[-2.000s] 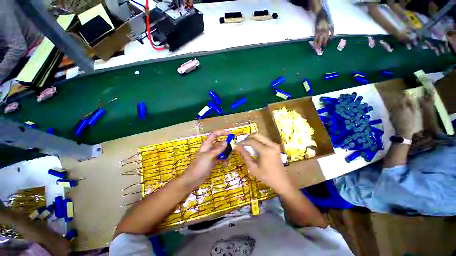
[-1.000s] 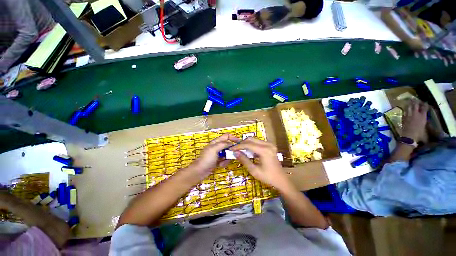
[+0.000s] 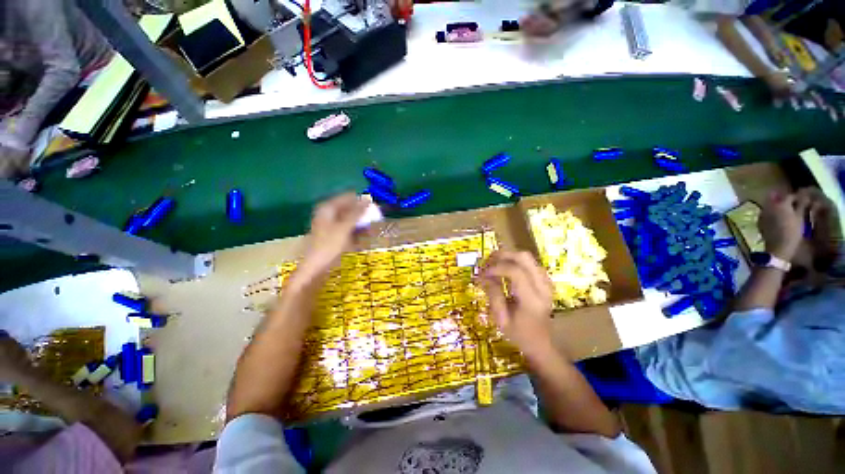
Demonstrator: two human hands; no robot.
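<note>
The amber panel with dark red-black grid lines [image 3: 398, 324] lies on brown cardboard in front of me, with thin leads at its left edge. My left hand [image 3: 335, 230] is at the belt's near edge above the panel's upper left, with a whitish piece [image 3: 369, 212] at its fingertips. The piece is blurred; whether it is a cell's pale patch I cannot tell. My right hand [image 3: 519, 289] is over the panel's right edge, fingers curled and apart, with nothing visible in it. A small white piece [image 3: 468, 259] lies near the panel's upper right corner.
The pad box [image 3: 625, 264] stands right of the panel, beside a heap of blue cells [image 3: 681, 245]. Blue cells and a pink part [image 3: 328, 127] lie on the green belt [image 3: 296, 176]. A neighbour's hands [image 3: 786, 222] work at right; another arm [image 3: 69, 398] is at left.
My hands were together over the panel around a blue cell with a pale patch. They have parted: the left moved up and left to the belt edge, the right moved right.
</note>
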